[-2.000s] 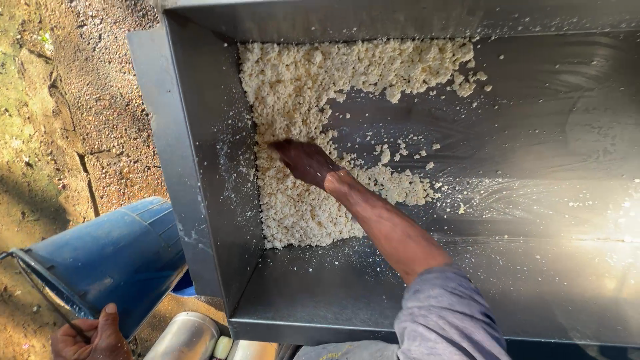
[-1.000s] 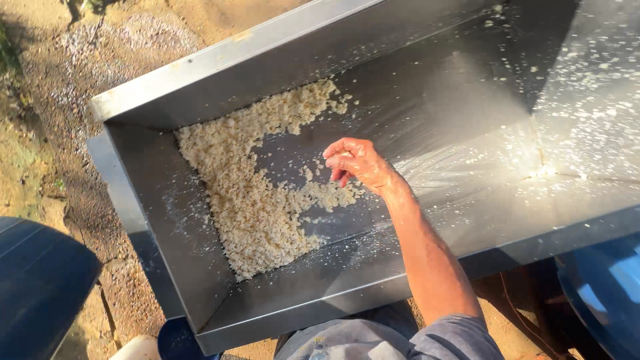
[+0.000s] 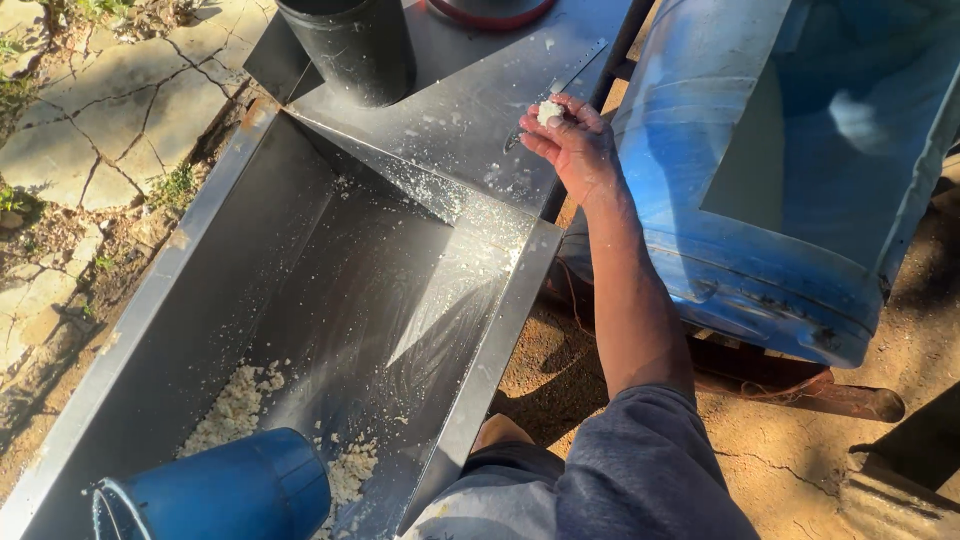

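Note:
My right hand (image 3: 574,142) holds a small white crumbly lump (image 3: 550,112) in its fingers, above the metal side table. Just beyond and under it lies a perforated metal strip (image 3: 581,69), partly hidden by the hand. White curds (image 3: 232,405) lie in the lower part of the metal trough (image 3: 360,270), with crumbs scattered over its floor and wall. A blue plastic bucket (image 3: 225,487) is tilted on its side over the trough and hides part of the curds. My left hand is not in view.
A dark bucket (image 3: 360,52) stands on the metal side table (image 3: 472,112), near a red-rimmed round container (image 3: 495,15). At the right is a large cut-open blue plastic drum (image 3: 675,247), beside a rusty metal pipe frame (image 3: 840,397). Cracked paving lies left of the trough.
My right hand has moved from the curds, out of the trough to over the side table. The blue bucket, beside the trough earlier, is now over it. The view has turned and shifted right.

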